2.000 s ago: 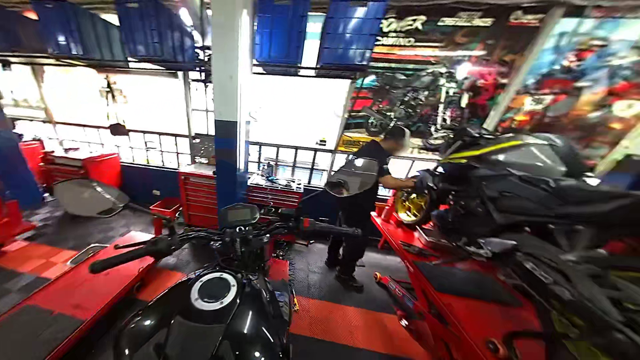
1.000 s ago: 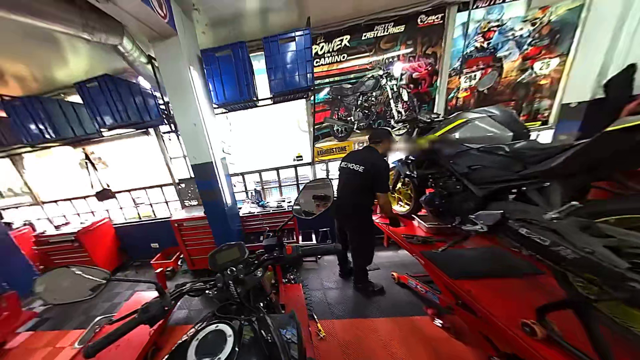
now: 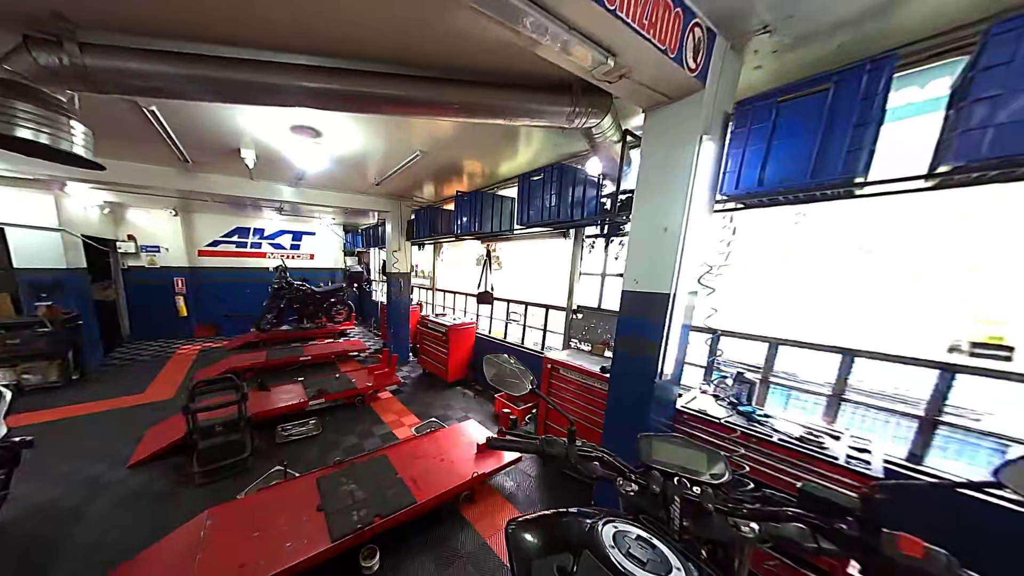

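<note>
Neither my left hand nor my right hand shows in the head view. Nearest to me, at the lower right, stands a motorcycle with a black fuel tank [image 3: 560,540] and a round metal filler cap [image 3: 638,549]. Ahead of the tank are its instrument display [image 3: 684,458] and handlebar, with the left grip [image 3: 512,445] pointing left. A round-edged mirror [image 3: 509,374] rises from the bar. The right part of the bar reaches the frame's edge, where a red switch [image 3: 910,546] shows.
A red motorcycle lift [image 3: 432,456] with a black mat lies left of the motorcycle. Farther back are more red lifts [image 3: 288,400], a black folding frame [image 3: 218,428] and a parked motorcycle [image 3: 304,302]. Red tool cabinets [image 3: 446,350] line the windows beside a blue and white pillar [image 3: 640,344].
The view has swung far to the left. The co-worker and the motorcycle on the right-hand lift, seen earlier, are out of view.
</note>
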